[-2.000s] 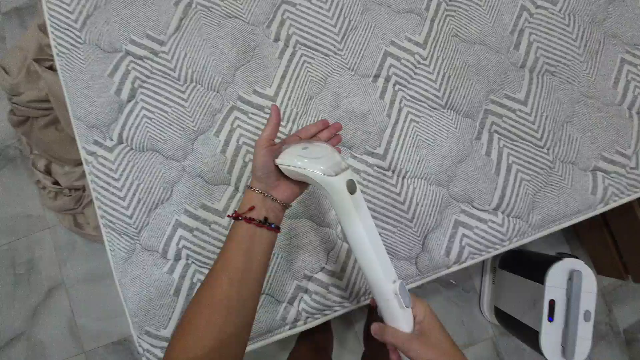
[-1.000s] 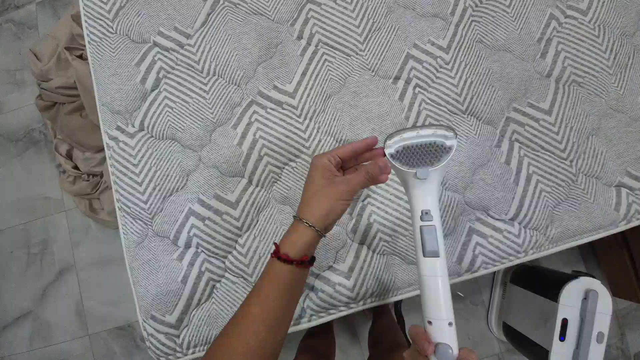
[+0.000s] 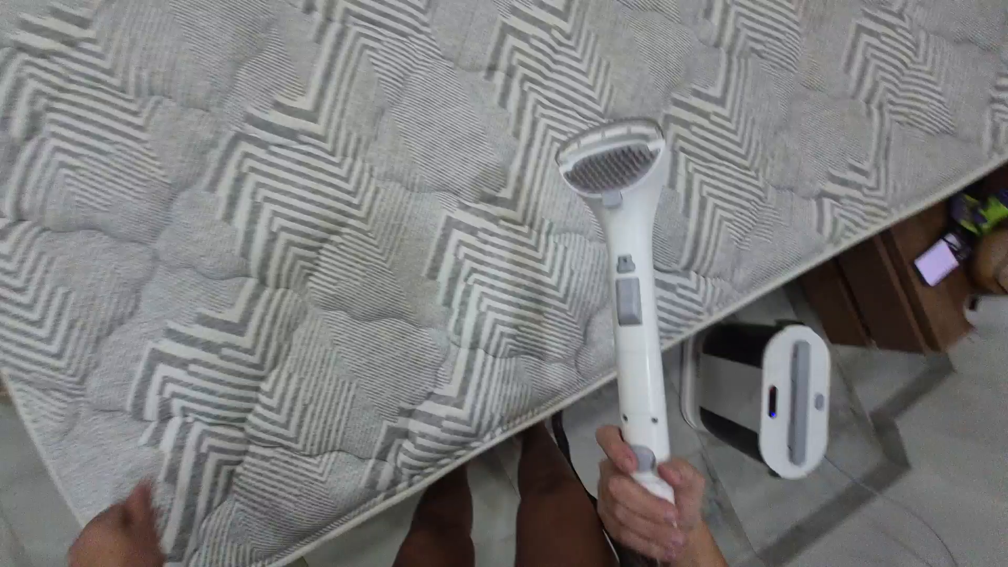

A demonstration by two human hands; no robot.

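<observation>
My right hand [image 3: 650, 504] grips the lower handle of a white handheld cleaning wand [image 3: 639, 346], held upright in view over the edge of a mattress. Its flared head, with a grey bristled or studded face, is turned up toward the camera. My left hand [image 3: 118, 531], blurred at the lower left near the mattress corner, touches nothing that I can see; its fingers are partly cut off by the frame. The quilted mattress [image 3: 417, 157] has a grey and white zigzag pattern.
A white and black cleaning machine [image 3: 797, 402] with a small blue light stands on the tiled floor [image 3: 929, 472] at right. Beyond it are brown wooden drawers [image 3: 890, 291] with a phone [image 3: 937, 261] on top. My legs [image 3: 543, 504] are close to the mattress edge.
My left hand has left the wand's head and moved to the lower left. The wand has turned from face down to face up, still in my right hand. The view has shifted right.
</observation>
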